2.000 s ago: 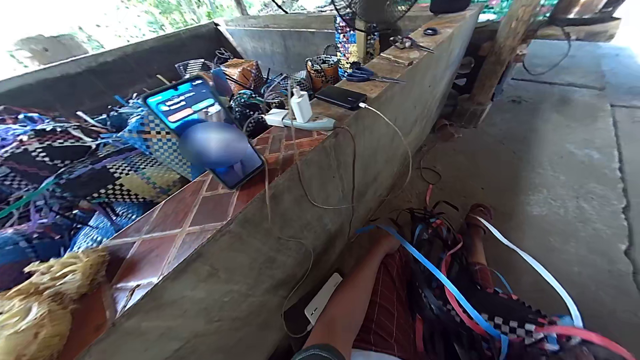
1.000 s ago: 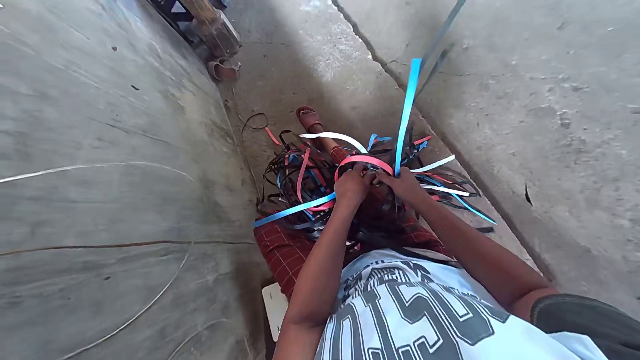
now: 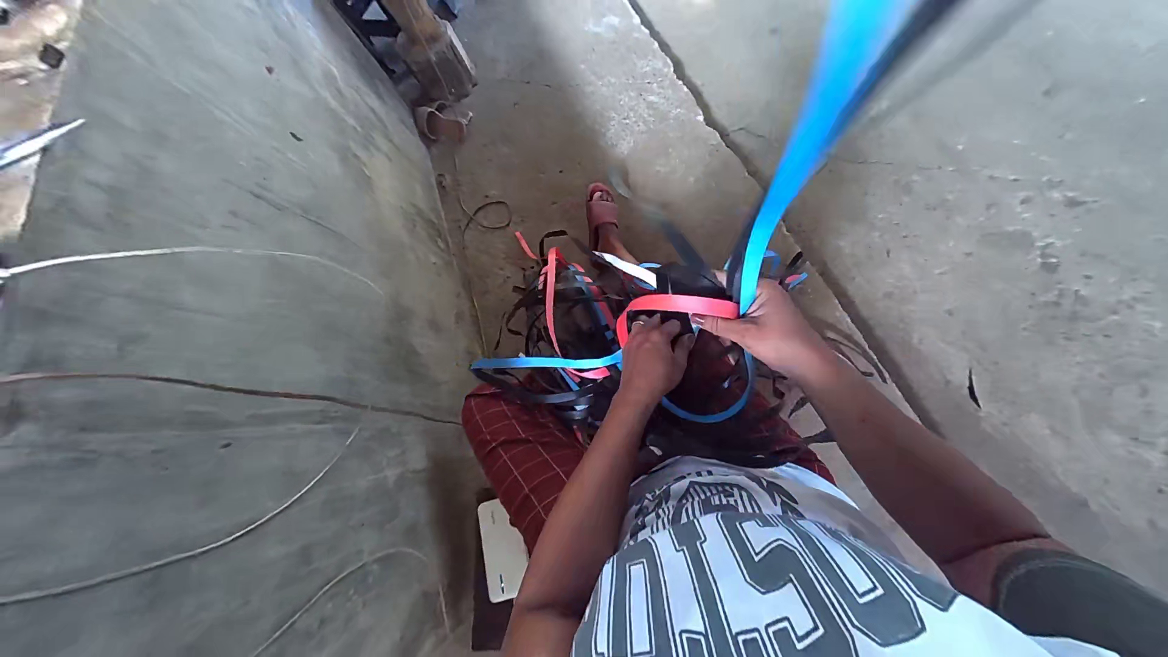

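A bundle of black, blue, red and white plastic strips (image 3: 570,310) lies over my lap, partly woven together. My left hand (image 3: 655,358) presses its fingers on a black part of the bundle, just under a looped red strip (image 3: 689,305). To its right my right hand (image 3: 766,328) pinches the end of that red loop, together with a long blue strip (image 3: 785,173) and a dark one that rise toward the top of the view. Another blue strip curves below both hands. The fingertips partly hide the weave.
A grey concrete wall (image 3: 237,319) stands at the left, with thin cables (image 3: 228,392) across it. A white flat device (image 3: 502,547) lies beside my leg. The concrete floor (image 3: 1004,182) has a long crack. A wooden post (image 3: 429,46) stands at the top.
From two seconds ago, the view has swung down from the ledge with the phone to my lap. Since one second ago, the blue strip at my right hand reaches higher and closer to the camera.
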